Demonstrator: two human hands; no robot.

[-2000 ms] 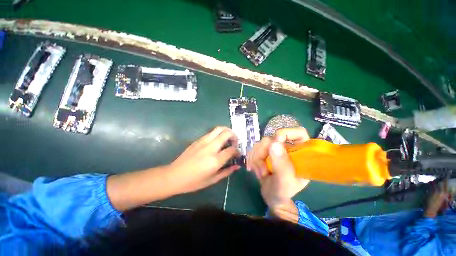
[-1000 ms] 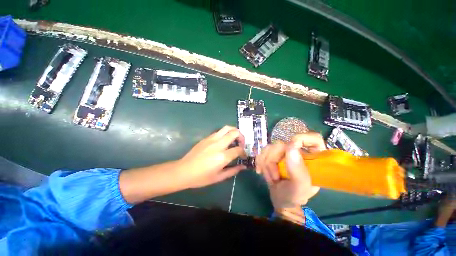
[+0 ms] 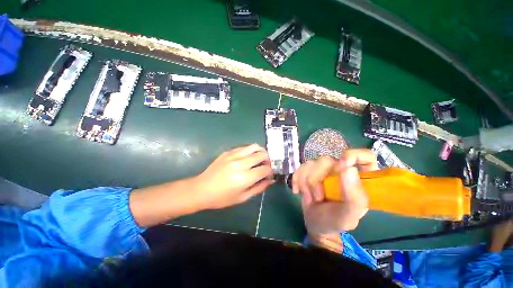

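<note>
A phone mid-frame assembly (image 3: 282, 143) lies upright in front of me, its dark board at the far end. My left hand (image 3: 239, 175) rests at its lower left edge, fingertips on or beside it; the fingers hide the contact. My right hand (image 3: 334, 194) is wrapped around the orange electric screwdriver (image 3: 416, 194), which lies nearly level. Its dark tip points left at the near end of the phone, close to my left fingertips. The round dotted screw dish (image 3: 325, 143) is just right of the phone. Screws are too small to tell.
Three phone units (image 3: 187, 93) lie to the left. Stacked units (image 3: 391, 125) sit by the chipped edge strip (image 3: 225, 63), with more on the green conveyor (image 3: 315, 73). A blue bin (image 3: 9, 46) is far left. Another person's sleeve (image 3: 444, 269) shows low right.
Since one second ago, the right hand and screwdriver have shifted slightly right, and the dark tip now shows at the phone's near end. The whole view has shifted slightly.
</note>
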